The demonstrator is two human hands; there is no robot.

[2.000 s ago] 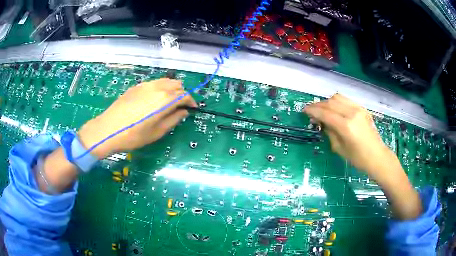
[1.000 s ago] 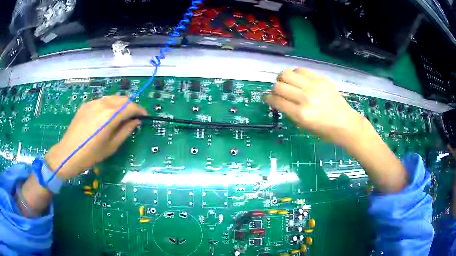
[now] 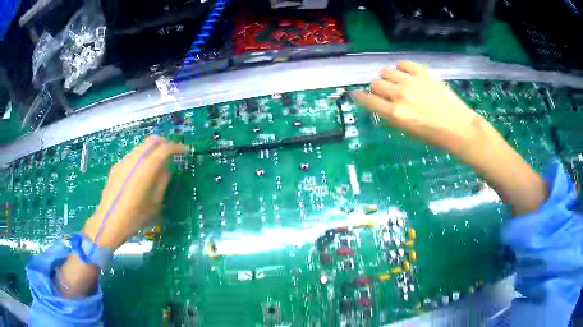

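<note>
A long black strip (image 3: 275, 144) lies across the green printed circuit board (image 3: 249, 204), with its short right part bent away from me. My left hand (image 3: 137, 185) has its fingers closed at the strip's left end. My right hand (image 3: 415, 105) is at the far end of the bent part, fingers curled and fingertips close beside it; blur hides whether they grip it. A light blue wrist strap (image 3: 91, 250) is on my left wrist.
A pale metal rail (image 3: 268, 78) runs behind the board. Beyond it are a bin of red parts (image 3: 287, 32), a clear bag of white parts (image 3: 83, 51) and dark bins. A coiled blue cord (image 3: 203, 38) hangs over the rail. Yellow capacitors (image 3: 411, 246) stand on the board.
Two seconds ago several black strip lengths lay between my hands, slanting down rightward; now one bent line shows, rising rightward. The view has turned, and my right hand sits nearer the rail.
</note>
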